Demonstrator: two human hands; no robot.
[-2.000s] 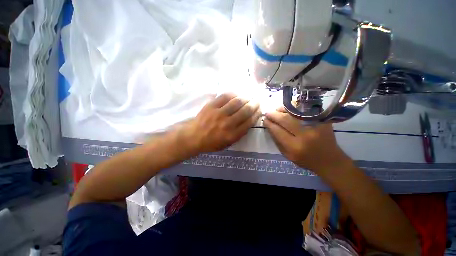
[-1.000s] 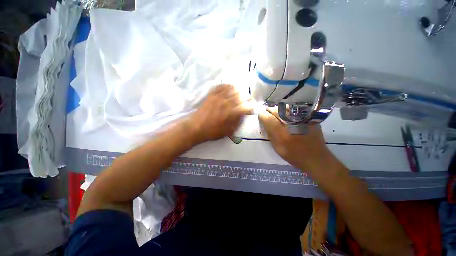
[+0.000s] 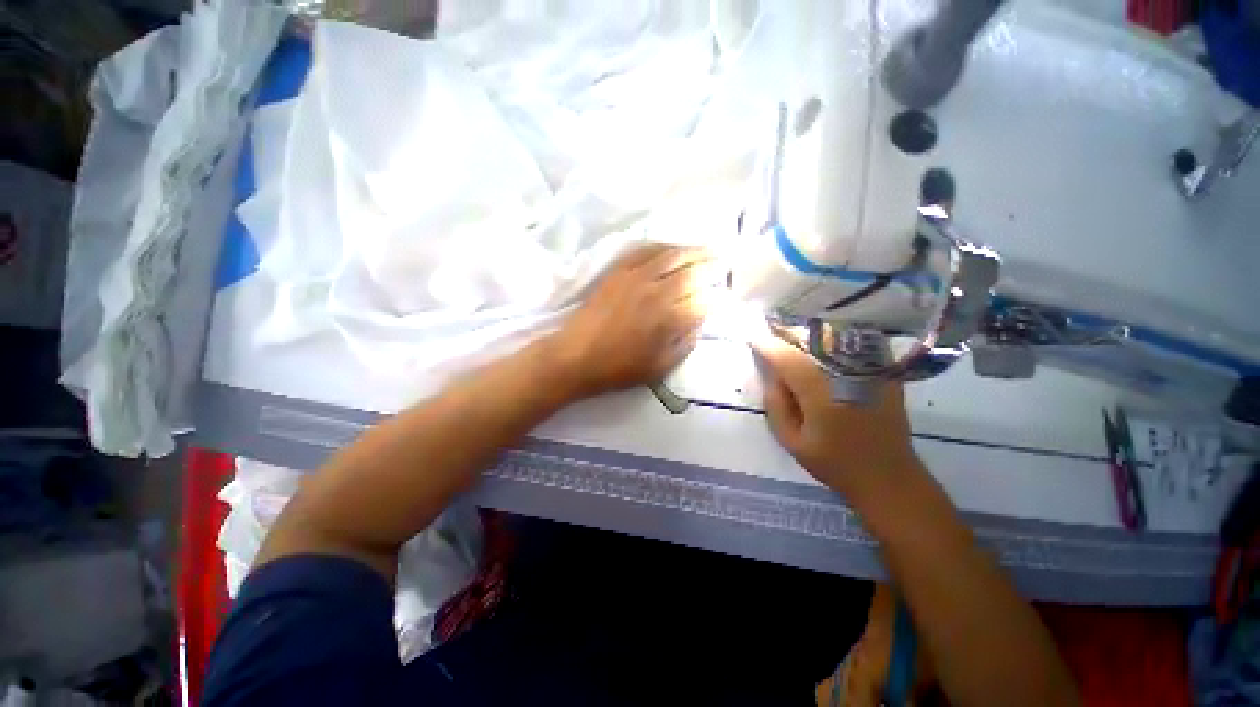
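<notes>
A thin white garment body point(image 3: 401, 180) lies bunched on the table, left of the white sewing machine head point(image 3: 829, 166). My left hand point(image 3: 638, 321) rests palm down on the fabric's right edge, fingers reaching to the bright needle area. My right hand point(image 3: 829, 414) is just below the chrome finger guard point(image 3: 953, 311), its fingertips close to the needle area. The glare hides the needle, the presser foot and what the fingertips touch. I cannot tell whether the right fingers pinch fabric.
Stacked cut pieces point(image 3: 159, 263) hang at the table's left edge, beside blue tape point(image 3: 242, 249). Red-and-dark snips point(image 3: 1122, 470) lie right of my right hand, near small white bits point(image 3: 1186, 470). The grey ruler edge point(image 3: 622, 483) runs below my forearms. A red basket point(image 3: 205, 553) is below left.
The view has shifted and tilted, showing more of the machine. My left hand has moved slightly away from my right, and a small dark-edged gap in the table shows between them.
</notes>
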